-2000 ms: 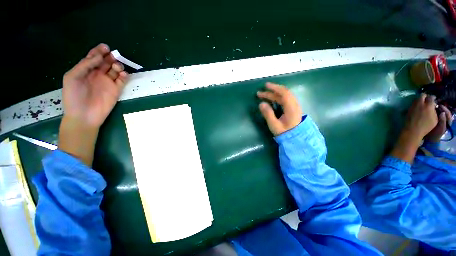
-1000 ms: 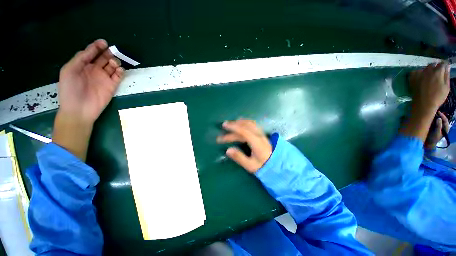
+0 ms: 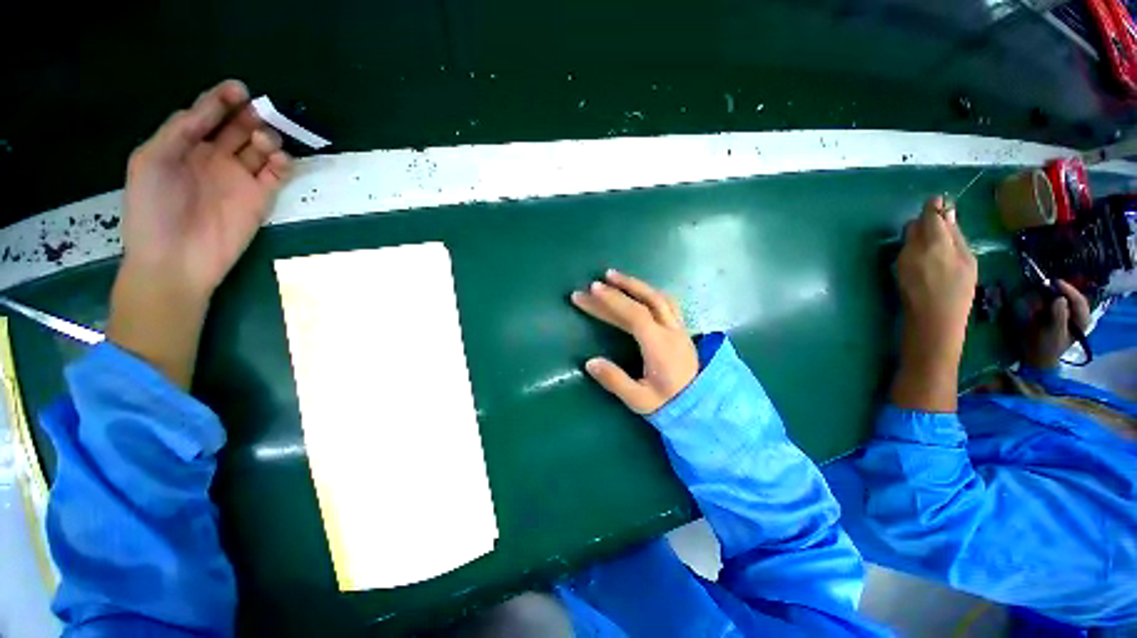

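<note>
My left hand (image 3: 200,187) is palm up over the white rail at the left, holding a small white adhesive strip (image 3: 289,123) at its fingertips; the strip sticks out to the right over the dark belt. My right hand (image 3: 646,343) is over the green bench right of the centre sheet stack, fingers apart and empty. The centre sheet stack (image 3: 389,418), white with a yellowish left edge, lies on the bench between my forearms.
The white edge rail (image 3: 536,168) crosses beyond my hands, with the dark belt (image 3: 499,75) past it. A thin white stick (image 3: 52,320) and left sheet stack (image 3: 23,474) are far left. At right, a neighbour's hands (image 3: 938,268) work near a brown roll (image 3: 1026,199) and dark parts.
My right hand moved left and down the bench, fingers apart throughout. My left hand still holds the strip, slightly further left in view. The neighbour's near hand reached the rail, then came back over the bench.
</note>
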